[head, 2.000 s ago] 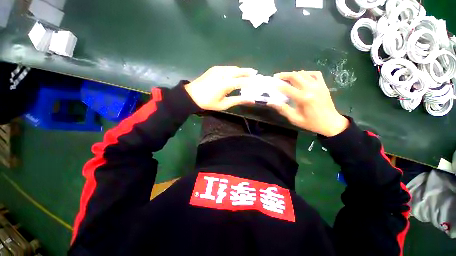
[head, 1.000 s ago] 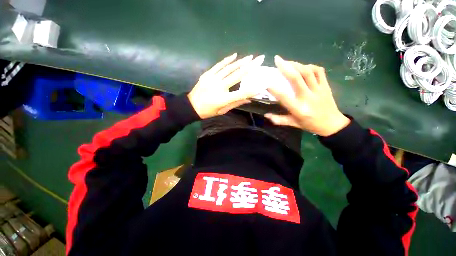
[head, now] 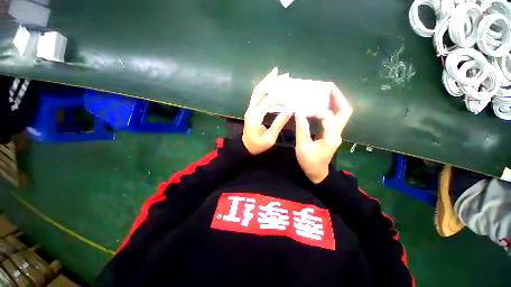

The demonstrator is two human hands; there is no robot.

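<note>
A small white carton (head: 305,95) is held at the near edge of the green bench, over my chest. It is overexposed, so its flaps cannot be made out. My left hand (head: 264,115) grips its left side with fingers behind and thumb in front. My right hand (head: 324,132) grips its right side in the same way. White coiled cables (head: 468,67) lie heaped at the right. Two closed cartons (head: 52,46) stand at the left of the bench.
Small clear specks (head: 399,70) lie on the dark green bench (head: 185,50) left of the coils. A white paper corner shows at the top edge. Blue stools (head: 120,109) stand under the bench. Another person's leg and shoe (head: 446,204) show at the lower right.
Both hands have drawn closer together and now hold the carton by its two ends, its broad white face in view. Both elbows have come inward. The shoe and right blue stool have come into view.
</note>
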